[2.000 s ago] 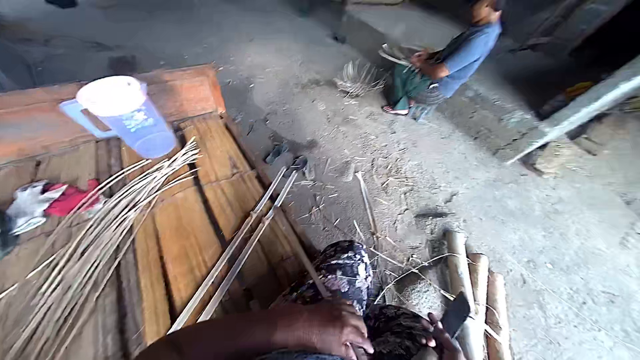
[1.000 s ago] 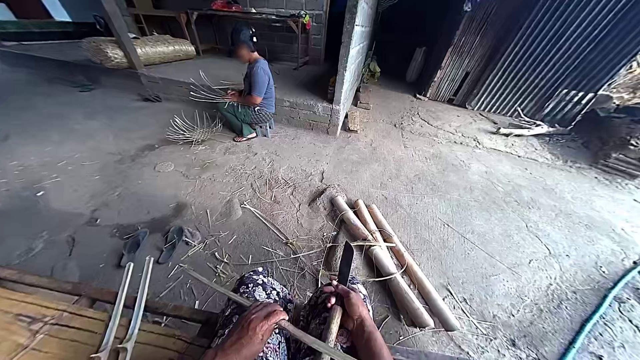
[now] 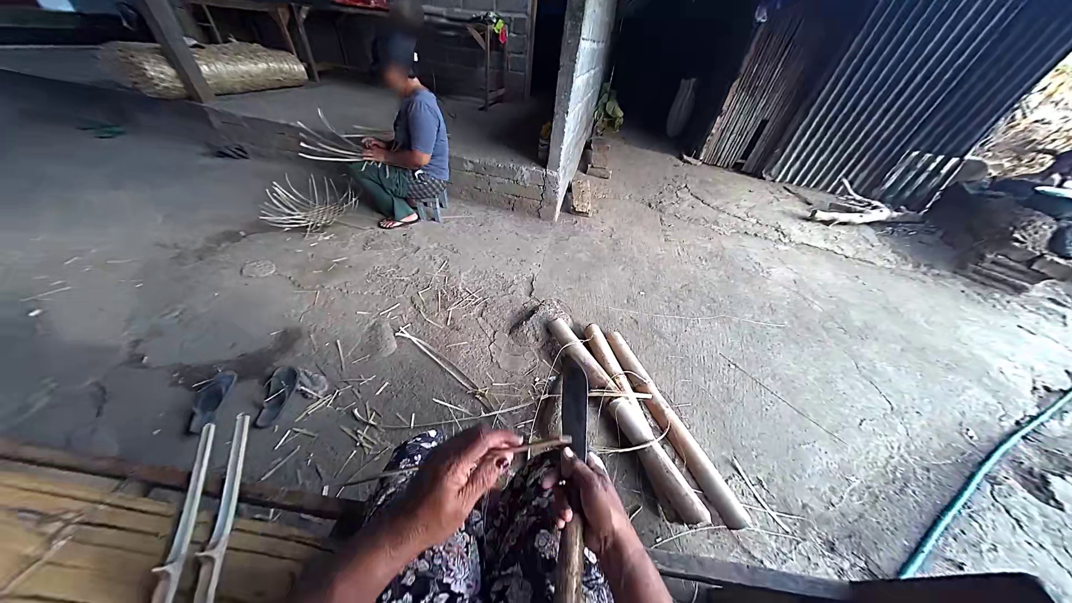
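Over my lap, my left hand [image 3: 469, 477] pinches a thin bamboo strip [image 3: 540, 446], whose end lies against the lower blade of a large knife [image 3: 574, 402]. My right hand [image 3: 590, 498] grips the knife where its blade meets the wooden handle [image 3: 569, 557], the blade pointing away from me. My right thumb is near the strip's tip. Just beyond my knees, several bamboo poles [image 3: 662, 427] lie on the ground, with thin strips looped around them. Two split bamboo lengths [image 3: 222, 511] rest at the left on the slatted bamboo bench [image 3: 84, 536].
A person [image 3: 423, 134] sits on a low stool, holding woven strips, beside a partly woven basket [image 3: 310, 205]. Sandals [image 3: 276, 394] and bamboo scraps [image 3: 360, 427] lie on the ground. A green hose [image 3: 980, 477] runs at the right; a concrete post [image 3: 578, 109] stands ahead.
The view has swung right since the earliest frame. The long strip that crossed my lap one second ago is no longer held across it; my left hand now has a short end at the blade.
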